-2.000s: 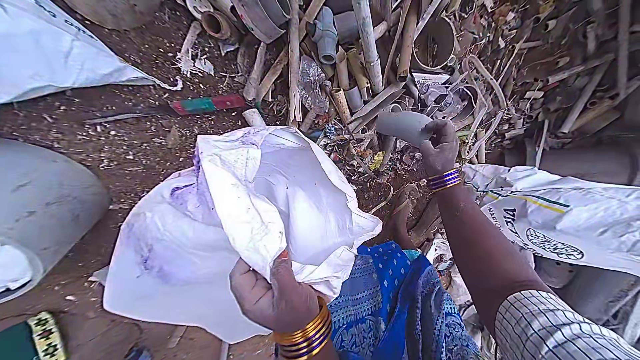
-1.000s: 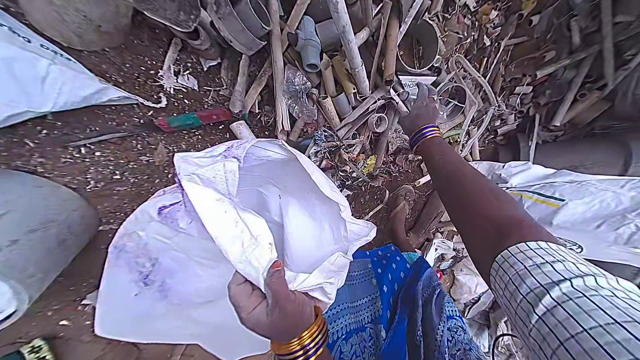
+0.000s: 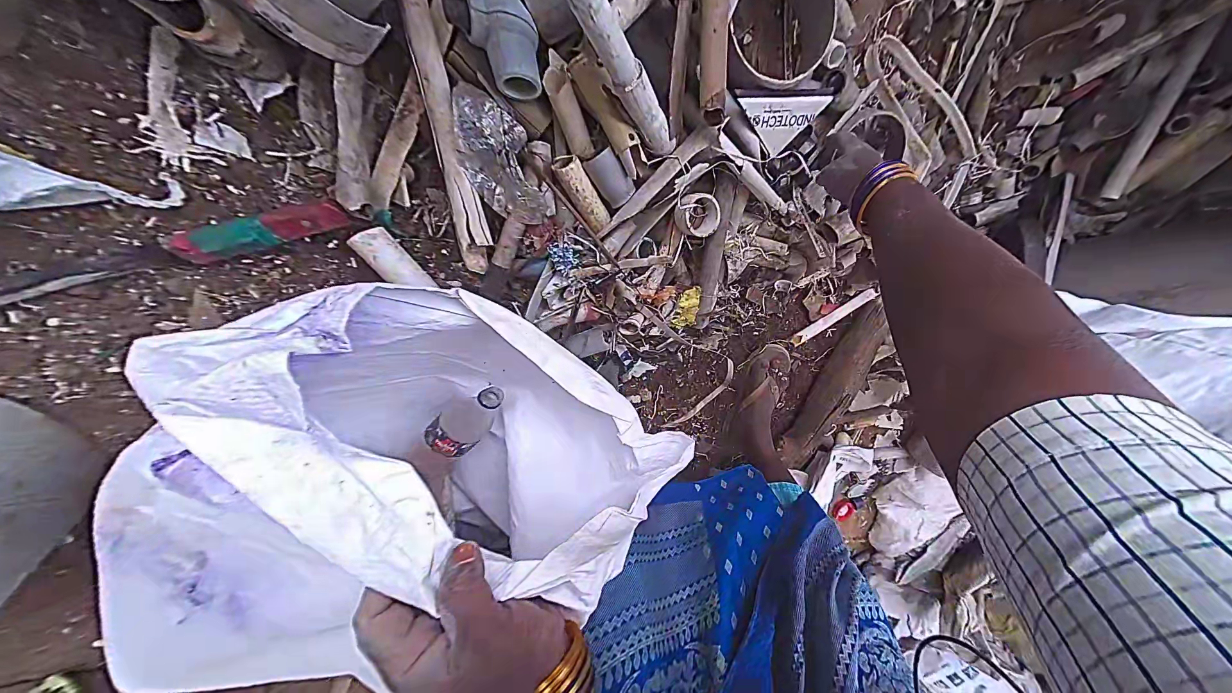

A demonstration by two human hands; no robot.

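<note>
My left hand (image 3: 462, 626) grips the near rim of a white woven sack (image 3: 318, 481), with gold bangles on the wrist. The sack's mouth stands open, and a clear plastic bottle (image 3: 464, 423) with a dark label shows inside. My right arm reaches out to the heap of scrap pipes. At its end, my right hand (image 3: 847, 159) is beside a white printed piece (image 3: 782, 120) and a curved pale strip (image 3: 924, 87). Its fingers are partly hidden and blurred, so I cannot tell whether they hold anything.
Scrap pipes (image 3: 616, 72) and a grey pipe fitting (image 3: 505, 48) lie piled ahead. Crumpled clear plastic (image 3: 486, 144) is among them. A red and green strip (image 3: 260, 231) lies on the soil at left. Another white sack (image 3: 1155, 346) is at right, and my foot (image 3: 760, 404) is below the heap.
The grey pipe piece held in my right hand two seconds ago no longer shows there. My right hand has moved into the heap. The bottle now shows inside the sack. My left hand keeps its hold.
</note>
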